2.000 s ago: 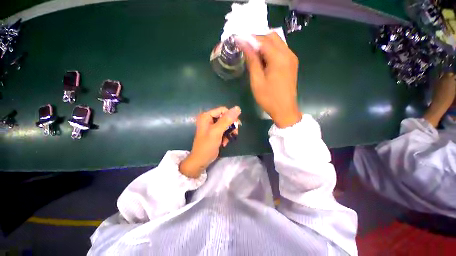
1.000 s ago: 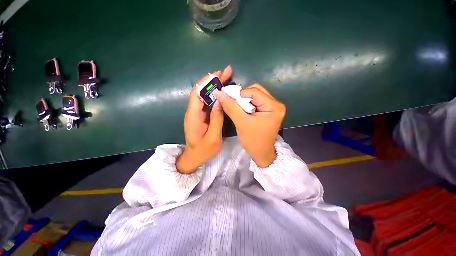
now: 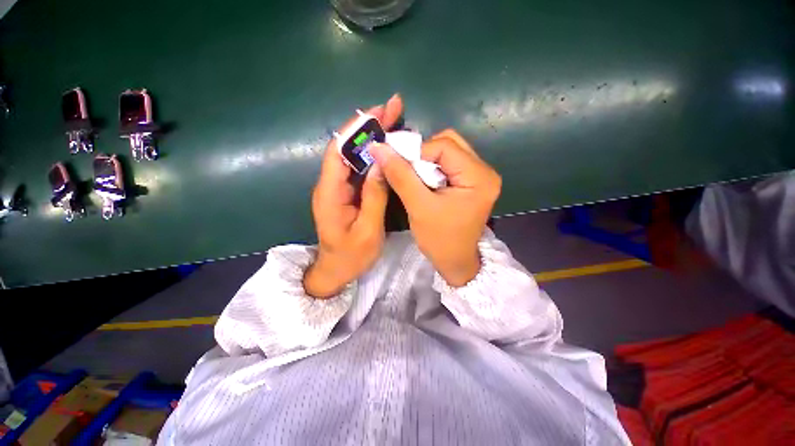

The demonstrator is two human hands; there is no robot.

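Note:
A smartwatch unit with a lit screen showing green marks is held face up in my left hand, between its fingers and thumb. My right hand pinches a folded white wipe. Its thumb touches the lower right part of the screen, beside the wipe. The underside of the unit is hidden by my fingers. Both hands are bare and meet above the bench's front edge.
Several clamped watch units stand apart on the dark green bench at left. A clear bottle is cut off by the top edge. Red stacks and blue crates are on the floor. Another person's sleeve is at right.
Since two seconds ago, my right hand has left the bottle and wipes with a wipe and come to the unit. Over the last second, the hands have barely moved; the view has shifted slightly.

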